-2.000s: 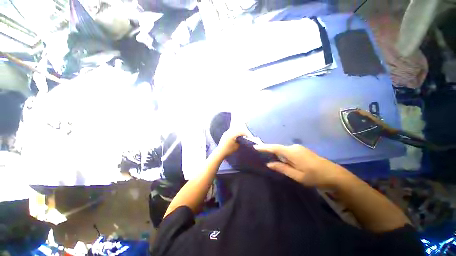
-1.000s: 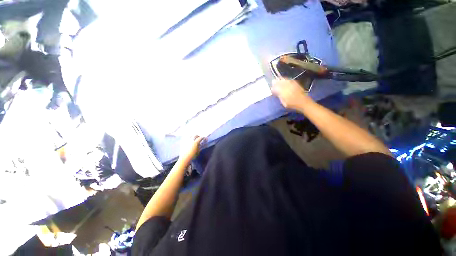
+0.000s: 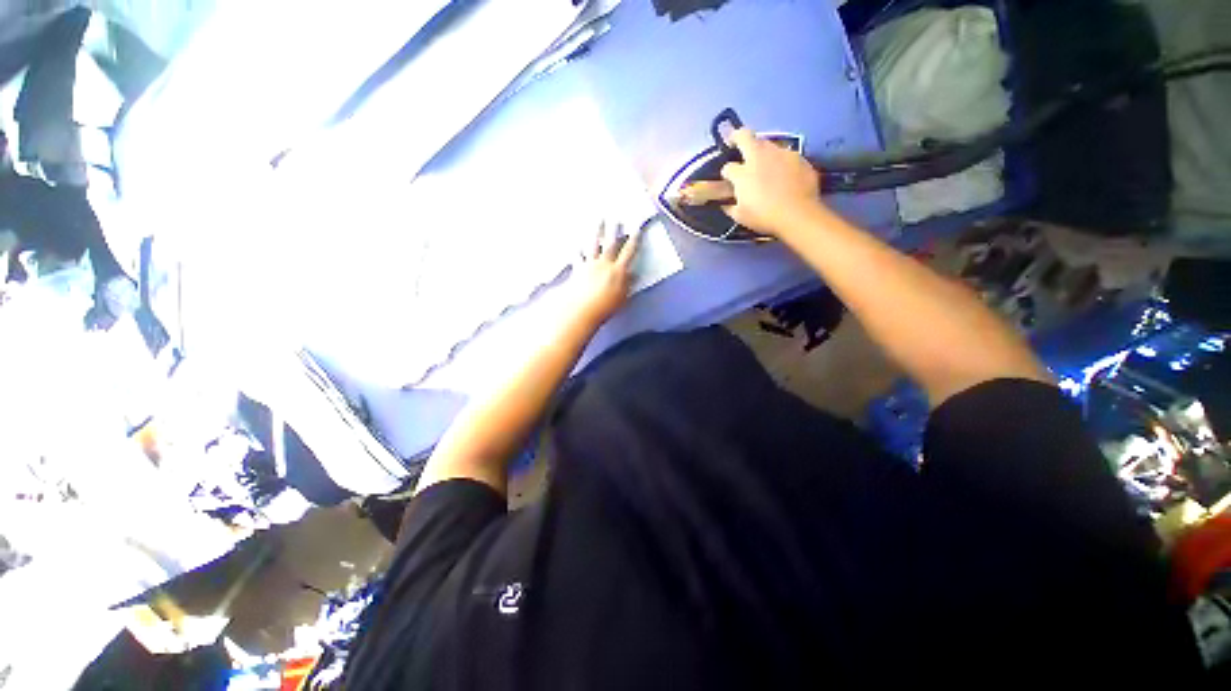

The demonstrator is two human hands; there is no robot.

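A pale, overexposed fabric panel (image 3: 540, 189) lies flat on the blue-lavender table cover (image 3: 729, 277), with a thin wavy dark line along its near part. My left hand (image 3: 608, 267) rests on the panel near its right end, fingers spread. My right hand (image 3: 770, 182) is closed around the handle of the steam iron (image 3: 702, 203). The iron's pointed dark plate with pale outline faces left, close to the panel's right end and my left fingertips. Whether its plate touches the fabric cannot be told.
A black hose (image 3: 932, 165) runs from the iron to the right. Stacked layered edges (image 3: 354, 412) lie at the table's left corner. Pale cloth (image 3: 938, 101) sits beyond the right edge. Other panels with dark edges (image 3: 405, 61) lie at the far side.
My left hand has moved right, from the near edge onto the panel. My right hand has taken hold of the iron's handle. Earlier, both hands held a dark piece near my body.
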